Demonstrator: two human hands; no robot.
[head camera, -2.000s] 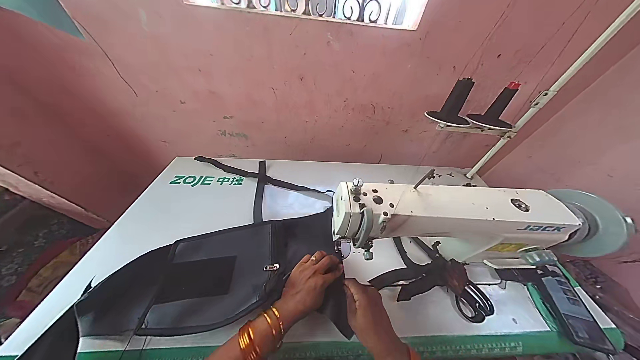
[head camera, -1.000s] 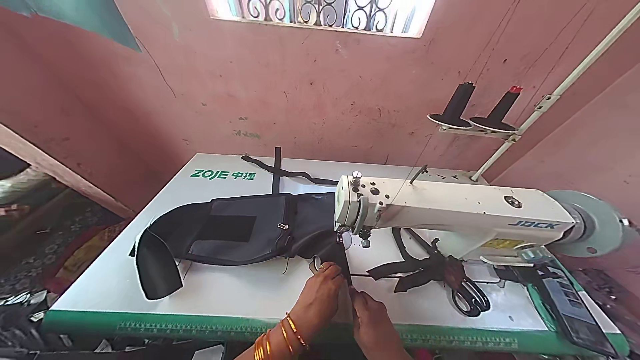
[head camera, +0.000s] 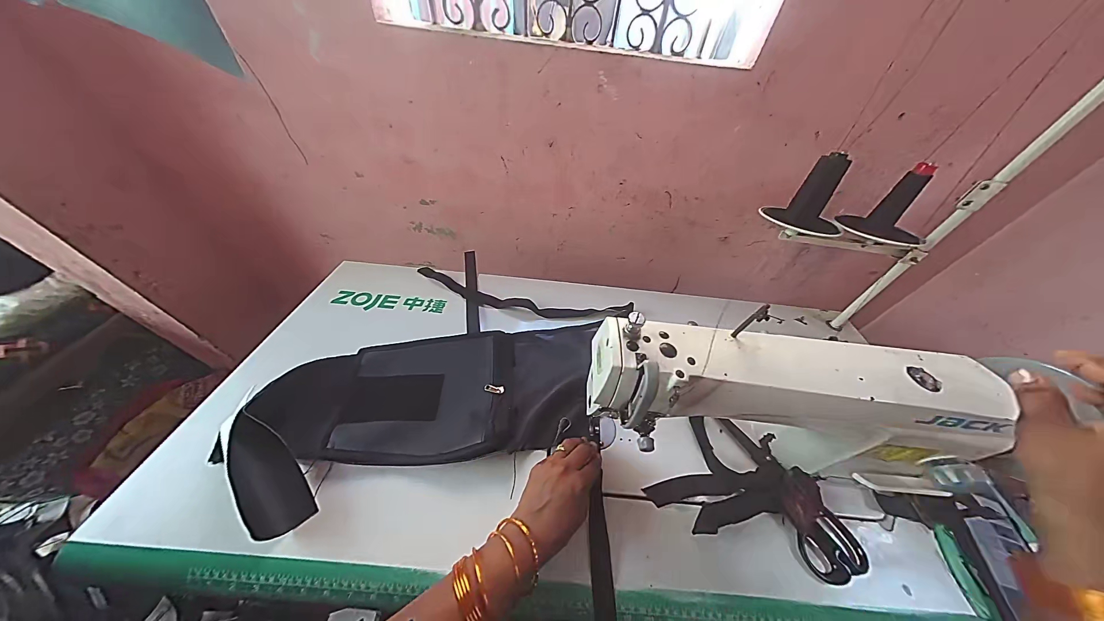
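A dark fabric bag piece (head camera: 423, 397) with a zip pull lies across the white sewing table, its right end under the head of a Jack sewing machine (head camera: 802, 388). Beside the needle area, my left hand (head camera: 565, 483) pinches the top of a black webbing strap (head camera: 601, 552), which hangs toward the front edge. At the far right, my right hand (head camera: 1048, 414) is blurred and rests at the machine's handwheel (head camera: 1069, 379); its exact hold is unclear. The needle itself is hard to make out.
Black-handled scissors (head camera: 830, 548) and black strap pieces (head camera: 724, 496) lie right of the needle area. More black straps (head camera: 535, 309) lie behind the bag piece. Two black thread cones (head camera: 815, 194) stand on a holder at the back right. A green ruled strip (head camera: 345, 586) runs along the front edge.
My right hand has moved from the strap beside my left hand to the handwheel at the far right. My left hand stays near the needle area.
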